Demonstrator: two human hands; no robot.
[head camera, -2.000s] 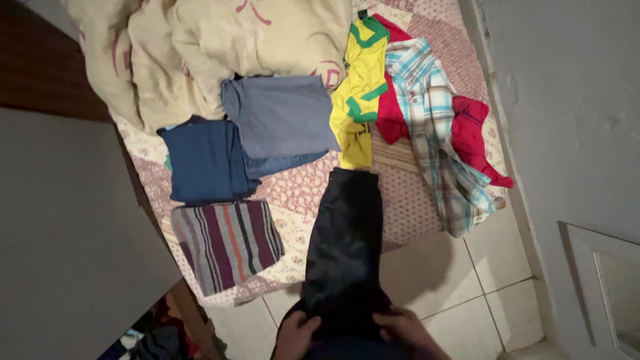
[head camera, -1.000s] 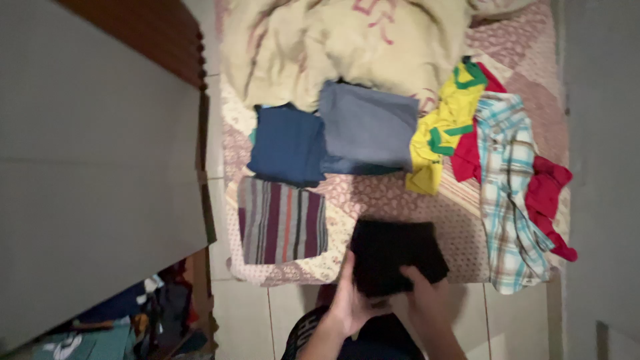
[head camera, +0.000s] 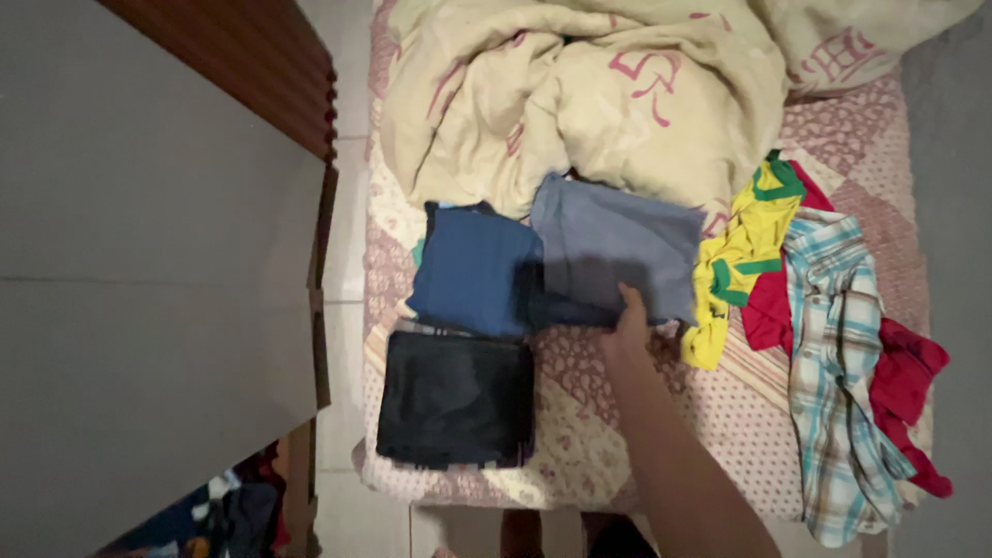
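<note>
My right hand (head camera: 629, 319) is at the lower edge of the folded grey-blue cloth (head camera: 612, 232), thumb on top and the other fingers hidden; whether it grips is unclear. Under that cloth shows a darker blue folded garment (head camera: 577, 311). To the left lies a folded blue garment (head camera: 477, 267). Below it, a folded black garment (head camera: 457, 395) rests on the striped cloth, whose edges peek out. Right of my hand lie a yellow and green shirt (head camera: 744, 248), red garments (head camera: 903, 372) and a plaid button shirt (head camera: 829, 349). My left hand is out of view.
A cream blanket (head camera: 597, 101) is bunched across the far part of the bed, which has a patchwork cover (head camera: 581, 457). A grey panel (head camera: 155, 256) with a brown wooden edge stands at left, clothes (head camera: 240, 511) below it. Tiled floor (head camera: 345, 225) runs alongside; a grey wall (head camera: 953, 232) is at right.
The black garment, in both hands a second ago, now lies folded on the striped cloth. My right hand has moved to the grey-blue cloth. My left hand has left the view.
</note>
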